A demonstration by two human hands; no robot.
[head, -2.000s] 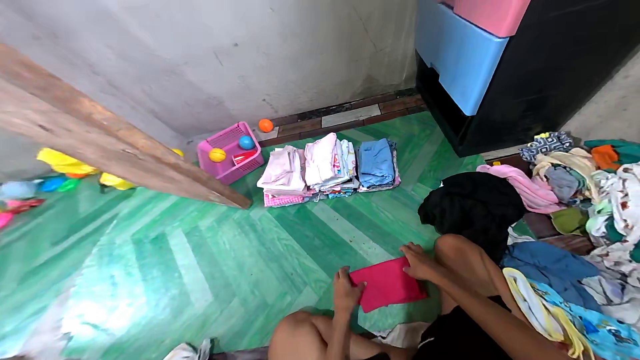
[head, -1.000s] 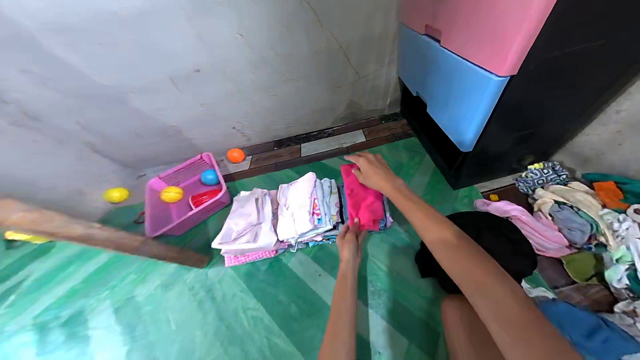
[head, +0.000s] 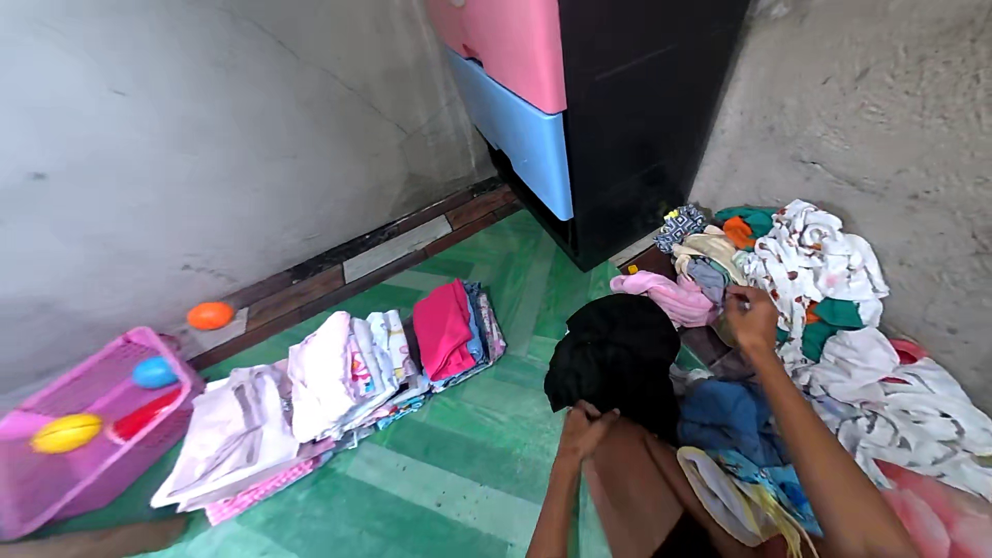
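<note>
My left hand (head: pixel 585 430) is at the lower edge of a black cloth (head: pixel 616 360) lying by my knee; its fingers are curled against the fabric, and whether they grip it is unclear. Over the heap of loose clothes (head: pixel 821 271) on the right, my right hand (head: pixel 750 314) hovers or touches near a grey garment (head: pixel 707 277) and a pink cloth (head: pixel 670 298); its hold cannot be made out. A folded bright pink cloth (head: pixel 443 329) tops the rightmost of several folded stacks, beside a stack with a white garment (head: pixel 325 376) and one with a pale garment (head: pixel 236 434).
A pink plastic basket (head: pixel 85 496) with toy balls stands at the left, an orange ball (head: pixel 210 315) beside it by the wall. A black drawer unit (head: pixel 628 116) with a blue drawer (head: pixel 515 128) and a pink one stands in the corner. A wooden post end (head: pixel 116 539) shows lower left.
The bright pink cloth was in my hands over my lap, then at the right stack; now it lies there, released. Both hands have moved back right, to the black cloth and the heap.
</note>
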